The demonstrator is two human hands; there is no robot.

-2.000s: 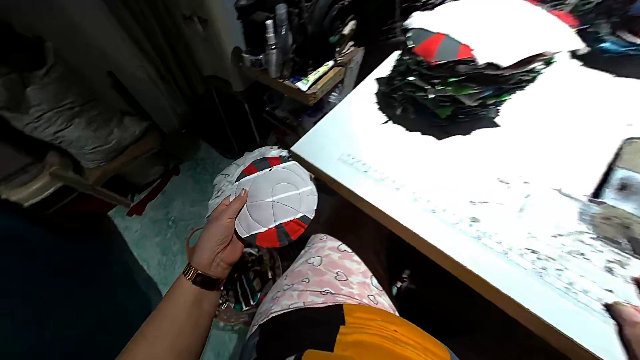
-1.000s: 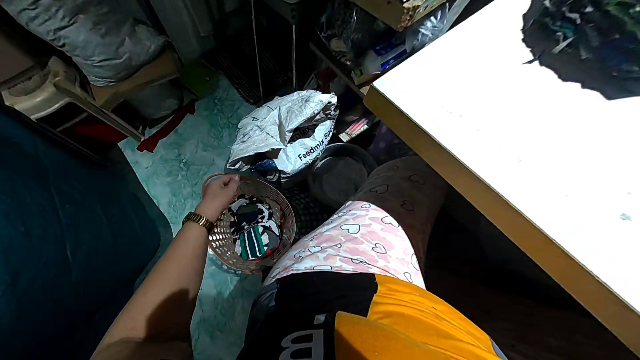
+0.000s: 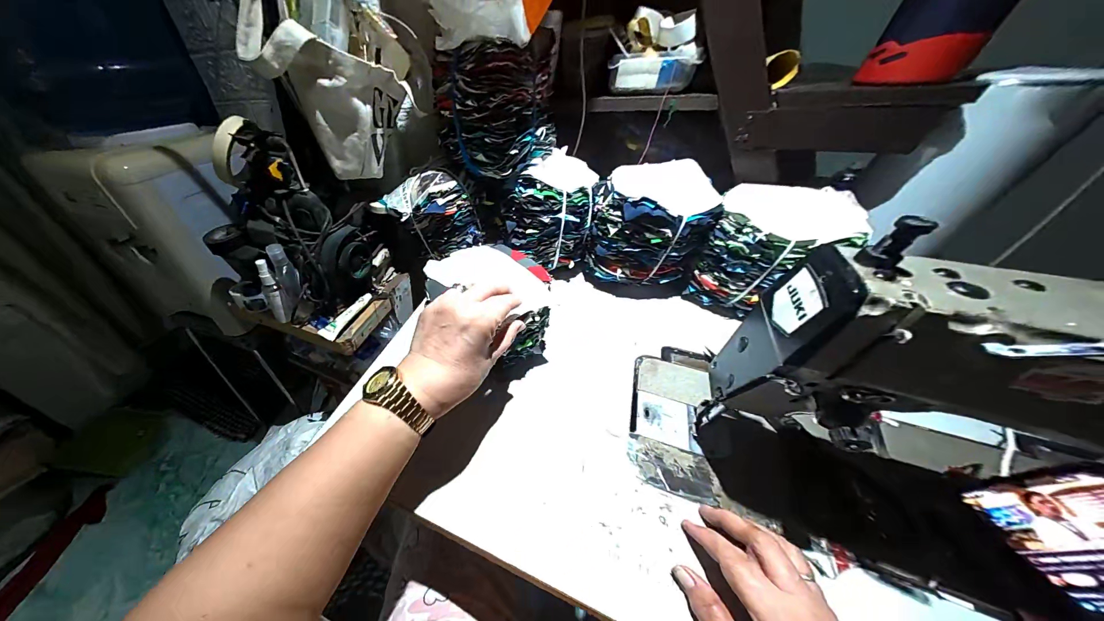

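Note:
My left hand (image 3: 466,341), with a gold watch at the wrist, rests on the near side of a stack of round fabric pieces (image 3: 492,267) topped with white, grey and red cloth. Whether its fingers grip a piece cannot be told. My right hand (image 3: 750,565) lies on the white tabletop (image 3: 561,466) with its fingers apart, holding nothing. Beside it stands a Juki sewing machine (image 3: 793,302), its needle plate (image 3: 664,414) left of the head.
Tied stacks of fabric pieces (image 3: 651,224) line the table's back, with a taller stack (image 3: 492,103) behind. Left of the table is a wooden tray (image 3: 345,336) with bottles; a white sack (image 3: 250,474) is below. A lit screen (image 3: 1048,535) is at lower right.
The view has swung up from the floor to the table. My left hand has moved from the basket to the fabric stack; the round piece it held two seconds ago was gone from it one second ago.

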